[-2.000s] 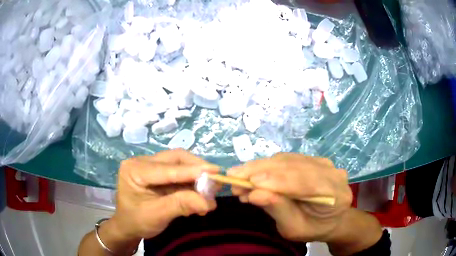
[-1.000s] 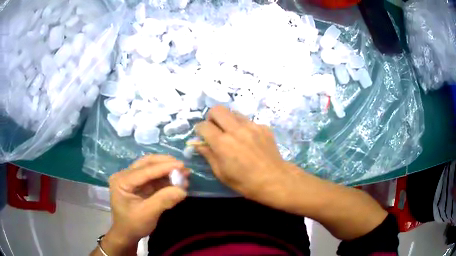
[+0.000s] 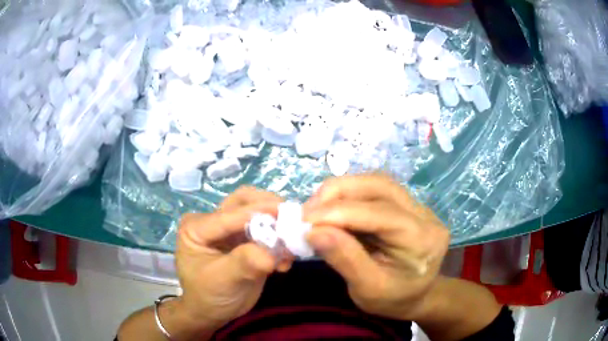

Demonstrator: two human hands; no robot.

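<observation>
My left hand (image 3: 223, 256) holds a small white part with dark holes, an insert disc (image 3: 262, 230), in its fingertips. My right hand (image 3: 380, 243) holds a frosted white housing (image 3: 293, 226) between thumb and fingers, touching or very close to the part in my left hand. Both hands are at the table's near edge. The wooden stick is not clearly visible; a pale blurred spot shows at my right palm. The bright white parts pile (image 3: 320, 73) lies beyond my hands on a wrinkled plastic sheet (image 3: 500, 166).
A clear bag of white parts (image 3: 67, 93) bulges at left. Another clear bag (image 3: 577, 53) lies at far right. A dark flat object (image 3: 501, 30) is at upper right. Red stools (image 3: 47, 256) stand below the green table (image 3: 587, 166). Striped cloth (image 3: 595, 256) shows at right.
My right hand has come back from the pile's near edge to my left hand and now holds a white housing. My left hand has moved slightly right. The stick seen earlier is no longer clear.
</observation>
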